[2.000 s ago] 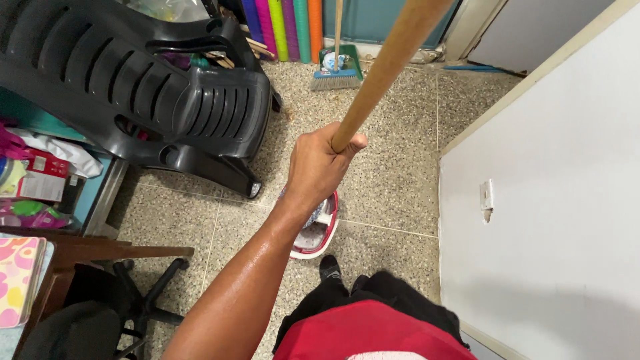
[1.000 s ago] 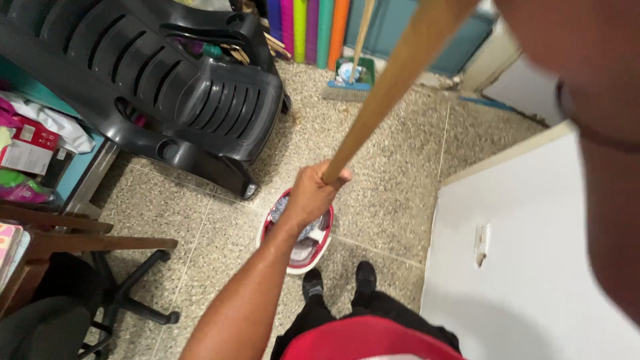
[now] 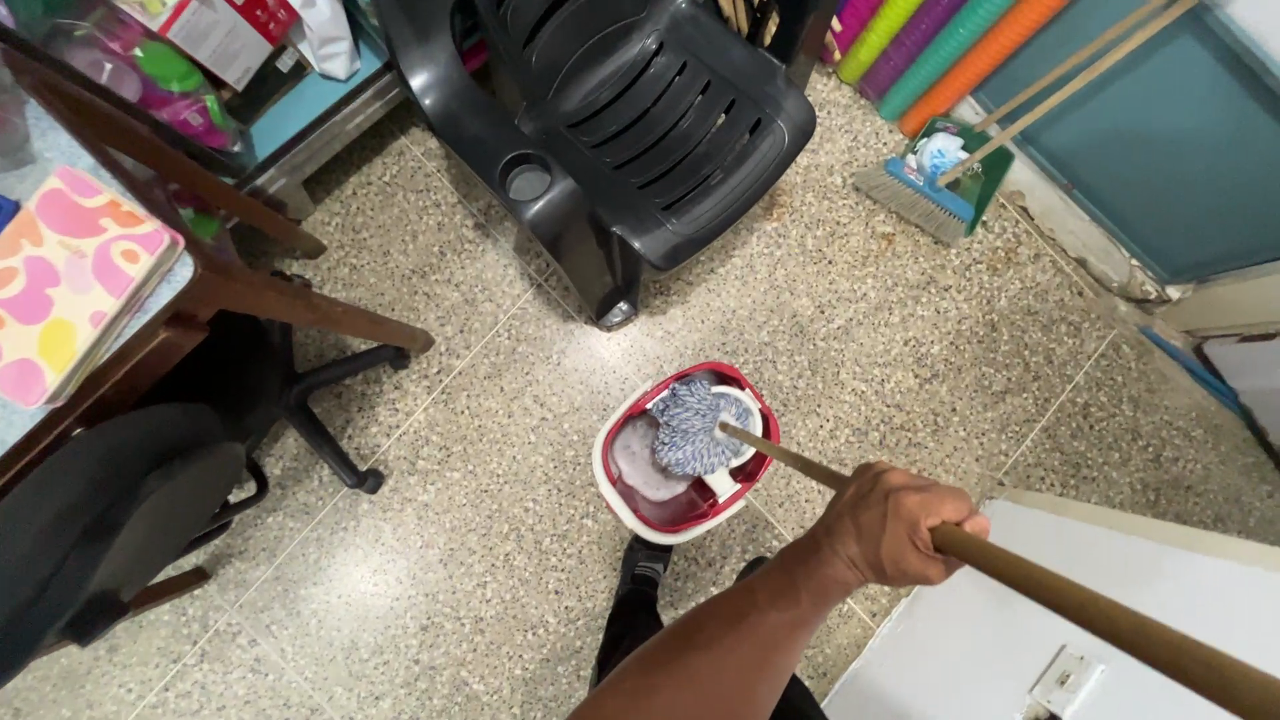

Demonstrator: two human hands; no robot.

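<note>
My left hand [image 3: 895,522] is closed around the wooden handle of a string mop, which slants from the lower right corner down to the bucket. The mop's blue and white head [image 3: 700,425] sits in the white wringer basket at the right side of a red and white bucket [image 3: 612,505], and some strands spread over the bucket's other half. Cloudy, sudsy water shows beside the mop head. The bucket stands on the speckled floor by my foot. My right hand is out of view.
A black plastic chair [image 3: 680,150] stands beyond the bucket. At left are a wooden table [image 3: 200,290] and a black office chair [image 3: 120,520]. A broom [image 3: 930,190] rests on a green dustpan at upper right. A white panel [image 3: 1010,600] is at lower right.
The view has turned strongly. The mop head now shows in the bucket, and my left hand is to the right of the bucket rather than over it. The blurred arm at right is gone from view.
</note>
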